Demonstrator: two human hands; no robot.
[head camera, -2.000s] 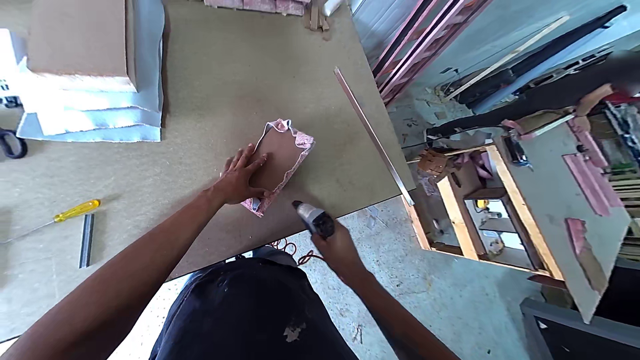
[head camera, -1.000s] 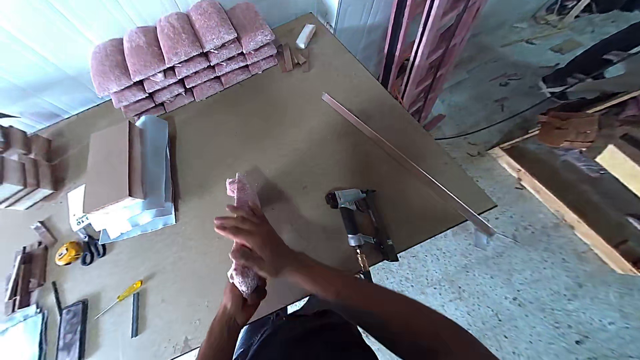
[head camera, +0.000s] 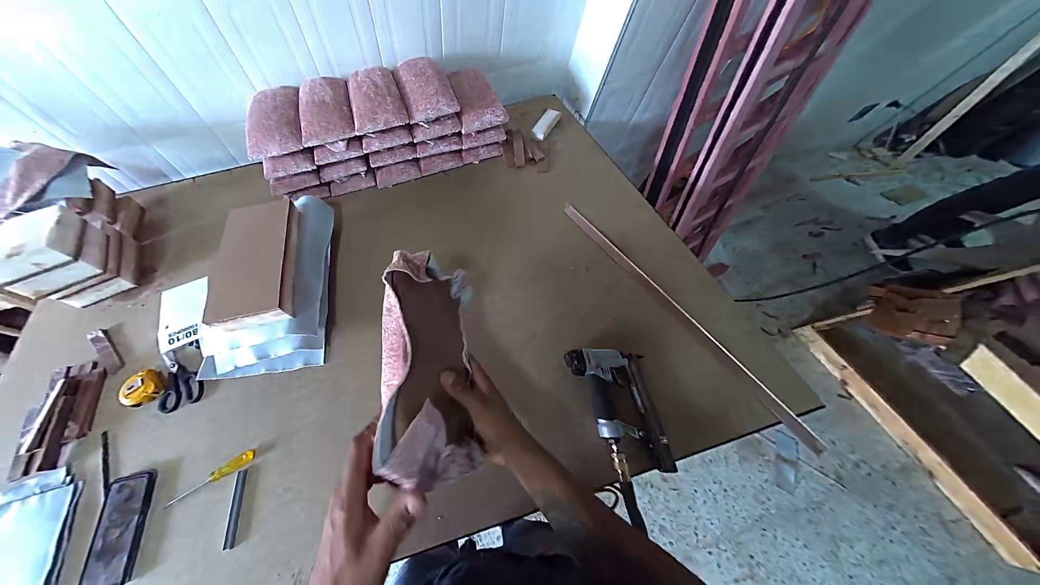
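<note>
A small board covered in pink fabric (head camera: 426, 341) is tilted up between my two hands, its brown back facing me and the fabric edges folded around it. My left hand (head camera: 366, 504) touches its lower left corner, with the fingers partly hidden behind it. My right hand (head camera: 479, 406) grips the right edge, thumb on the brown back. Loose fabric bunches at the lower end. To the right, a pneumatic stapler (head camera: 605, 390) lies on the brown worktable (head camera: 520, 244), joined to an air hose.
Pink padded pieces (head camera: 378, 122) are stacked by the wall. Brown boards (head camera: 248, 260) rest on grey fabric sheets. Scissors (head camera: 180, 386), a yellow tape measure (head camera: 140, 388) and a yellow-handled screwdriver (head camera: 219, 471) lie left. A long thin strip (head camera: 691, 321) crosses the table's right side.
The stapler was in my right hand two seconds ago and lies on the table now. Since one second ago, the covered board has been turned so its brown back shows. The view has shifted.
</note>
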